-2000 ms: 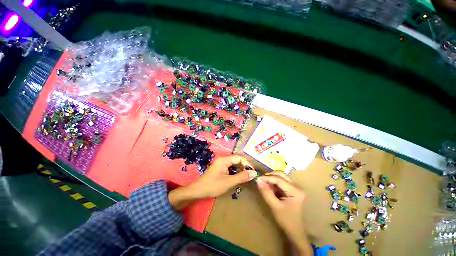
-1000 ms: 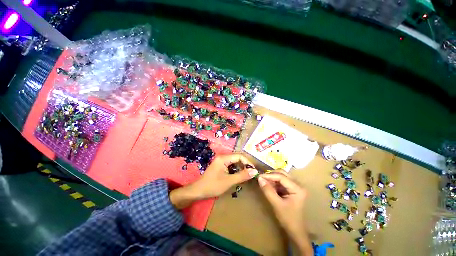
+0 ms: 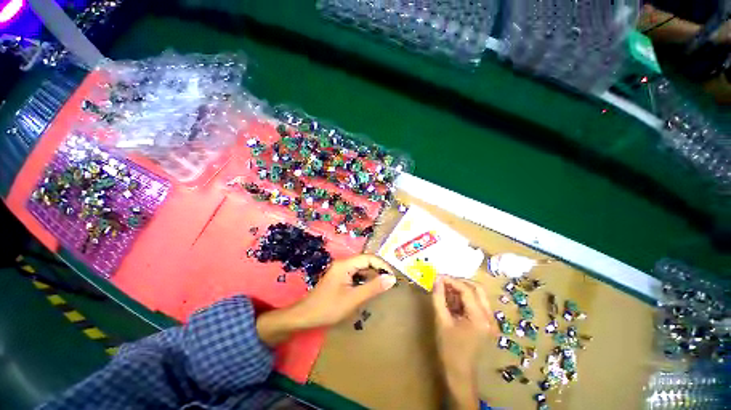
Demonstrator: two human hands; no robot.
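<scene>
My left hand (image 3: 345, 292) is over the edge between the red mat and the tan board, fingers curled around small dark parts. My right hand (image 3: 461, 320) is just right of it over the tan board, its thumb and fingertips together; whether they pinch something is too small to tell. The hands are a little apart. A dense heap of black plastic parts (image 3: 290, 248) lies on the red mat left of my left hand. A few loose black parts (image 3: 361, 322) lie below that hand. Joined green, silver and black units (image 3: 525, 327) are scattered right of my right hand.
A white card (image 3: 437, 244) and small white bottle (image 3: 510, 264) lie beyond my hands. Board modules (image 3: 321, 172) lie in a large pile behind the black heap. A pink-purple tray (image 3: 152, 192) and clear blister trays (image 3: 172, 112) are at left; more trays stand across the bench.
The view has shifted, so the bench appears lower and further left. My hands, which met at the fingertips, are now apart, with my right hand moved off to the right.
</scene>
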